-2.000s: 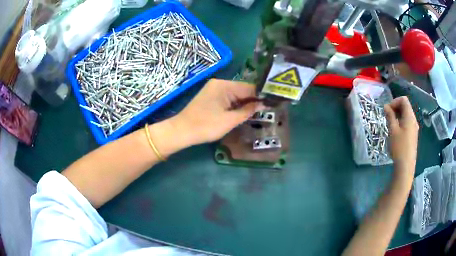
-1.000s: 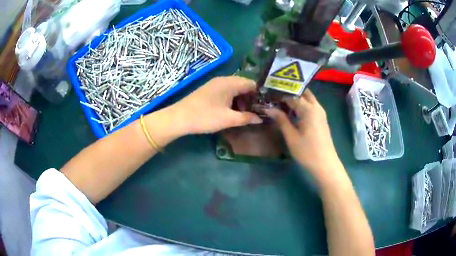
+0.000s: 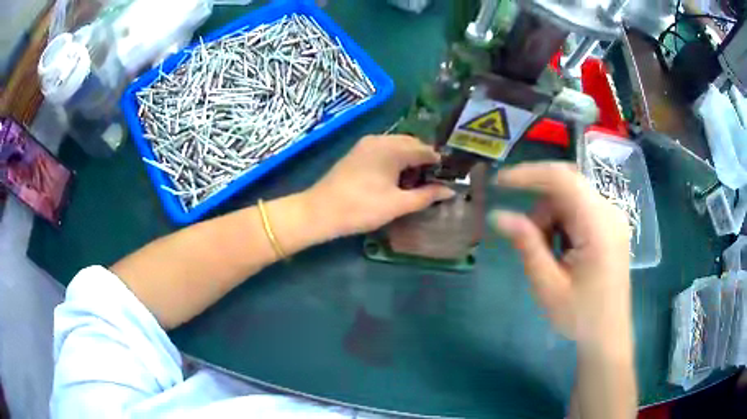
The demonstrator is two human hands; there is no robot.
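My left hand (image 3: 373, 184) is at the press, thumb and fingers closed around a small silver metal block (image 3: 460, 178) under the ram; its fingers partly hide the block. My right hand (image 3: 573, 245) is blurred, to the right of the press, with thumb and fingers apart and no thing visible in it. The green and dark lever press (image 3: 520, 49) carries a yellow and white warning label (image 3: 490, 127). The brown base plate (image 3: 434, 229) shows below my left hand. The press lever's red ball is not visible.
A blue tray (image 3: 176, 209) heaped with metal pins is at left. A clear box (image 3: 647, 245) of pins stands right, partly behind my right hand. A red bin (image 3: 602, 94) is behind the press. A white-lidded jar (image 3: 65, 69) and phone (image 3: 34, 172) are far left.
My right hand went from the clear box to the block beside my left hand, then moved off to the right. The red lever ball has left view. My left hand stays at the press.
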